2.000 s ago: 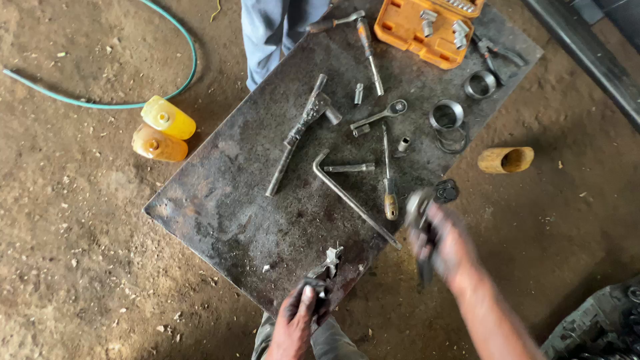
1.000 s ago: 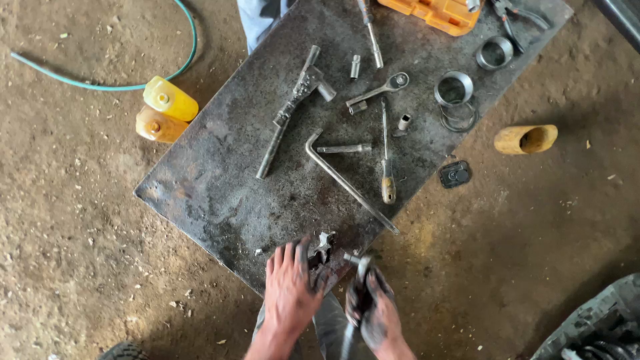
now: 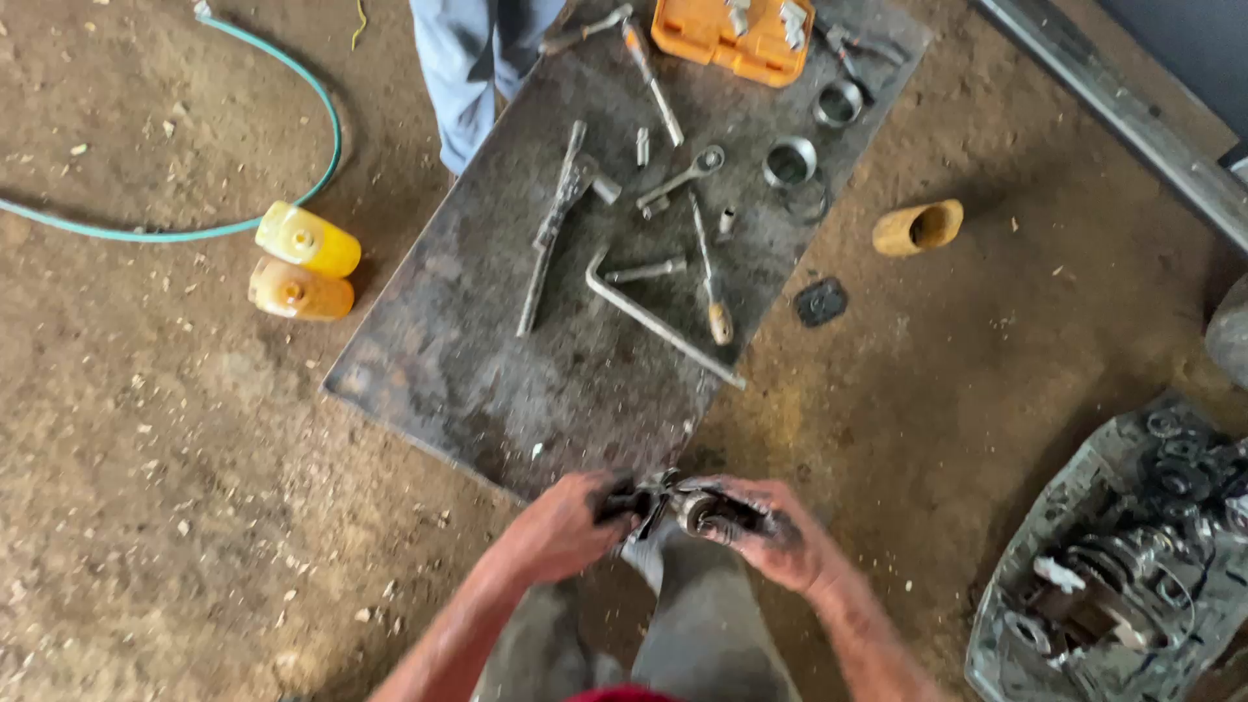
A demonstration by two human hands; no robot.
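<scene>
Both hands meet just off the near corner of a dark metal table. My left hand is closed on a small dark greasy metal part. A round-ended metal part sits in my right hand, touching or very near the other part; blackened fingers hide much of both. Nearest on the tabletop lies an L-shaped bar. Beyond it are a short socket wrench, a wooden-handled screwdriver, a ratchet, a long bar tool and metal rings.
An orange socket case lies at the table's far end, where a person in blue trousers stands. Yellow and orange containers are on the floor at left. A cut cylindrical container and a tray of greasy parts lie at right.
My right hand has come in from the table's right side to my left hand. The star-shaped metal part seen on the near corner is no longer visible there. The view has shifted.
</scene>
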